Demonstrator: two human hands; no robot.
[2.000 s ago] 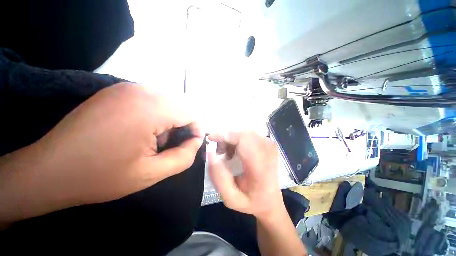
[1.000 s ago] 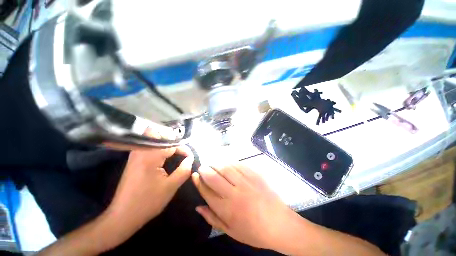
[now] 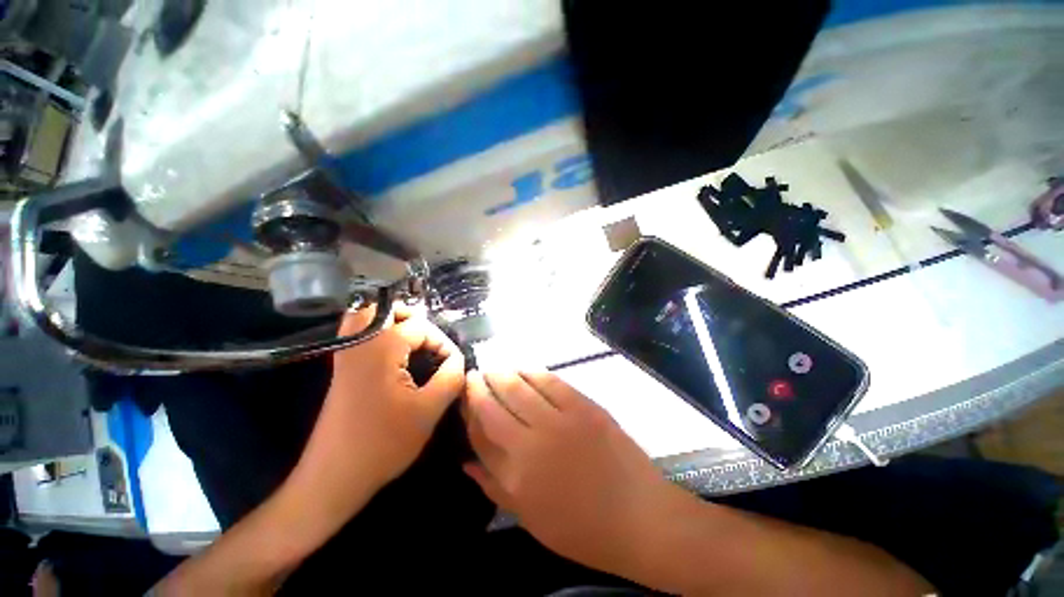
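The black garment [image 3: 385, 525] lies over the lap and up to the white sewing machine [image 3: 432, 70]. My left hand [image 3: 397, 397] pinches the garment's edge between thumb and fingers, just below the needle area. My right hand [image 3: 548, 443] is beside it, its fingertips on the same edge and touching or nearly touching my left fingertips. The needle area [image 3: 461, 292] is partly hidden by the machine head and washed out by the lamp. Any small piece between the fingertips is too small to tell.
A smartphone [image 3: 729, 356] with a white cable lies right of my hands. Behind it is a heap of black loops [image 3: 770, 222]. Pink-handled snips [image 3: 1003, 251] lie at the far right. A black fabric strip [image 3: 688, 93] hangs over the machine. A ruler [image 3: 933, 420] runs along the table edge.
The view has swung toward the machine head. Both hands have gone from holding the edge away from the machine to holding it by the needle area. They stay closed on the cloth.
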